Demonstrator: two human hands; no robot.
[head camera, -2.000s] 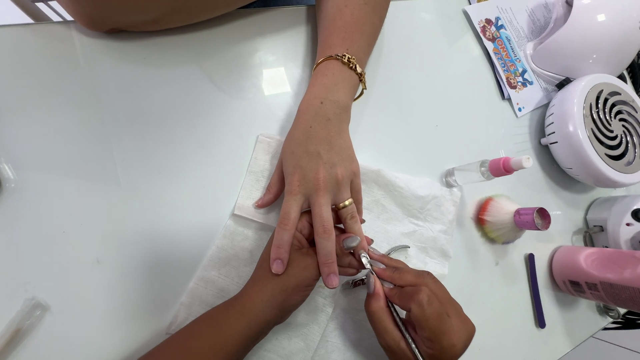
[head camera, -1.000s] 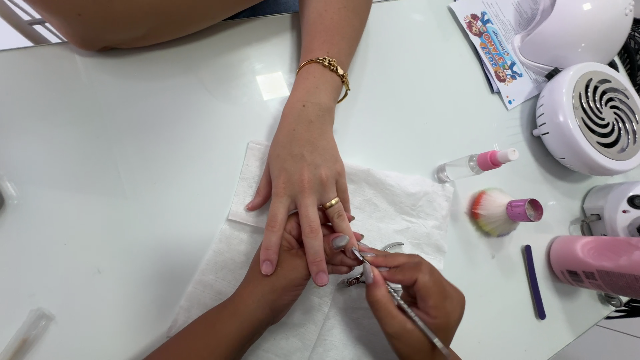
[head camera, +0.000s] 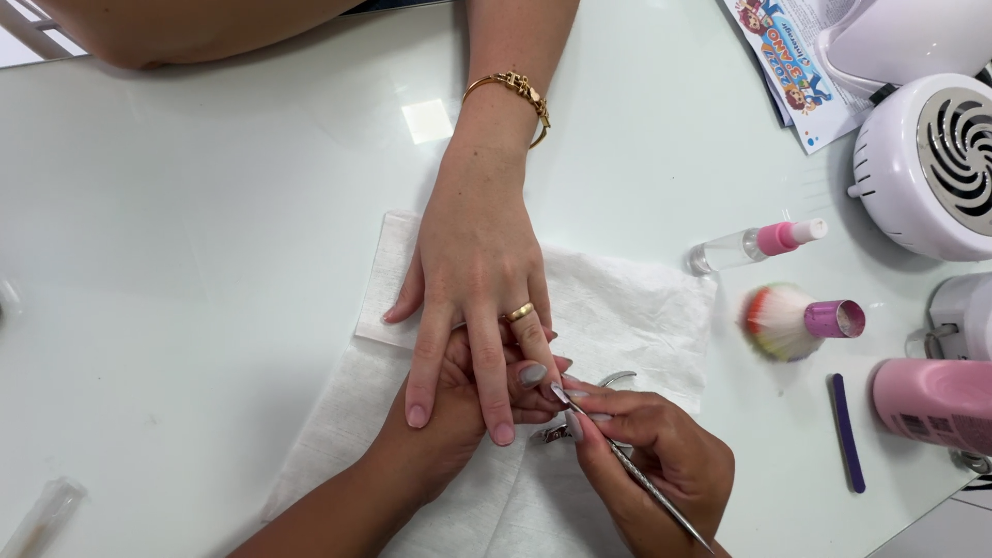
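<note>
Another person's hand, with a gold ring and bracelet, lies palm down over a white disposable towel. From below, my left hand supports it, gripping the ring finger near its tip with a grey-nailed thumb. In my right hand is a metal cuticle pusher, held like a pen, its flat end at the ring finger's nail. Metal cuticle nippers lie on the towel, partly hidden behind my right hand.
Right of the towel are a clear spray bottle, a dusting brush, a purple nail file and a pink bottle. A white device with a fan grille and printed leaflets lie upper right. A clear plastic sleeve is lower left.
The view has shifted slightly. My right hand keeps the pusher at the ring finger's nail, its angle a little changed. My left hand's hold looks the same.
</note>
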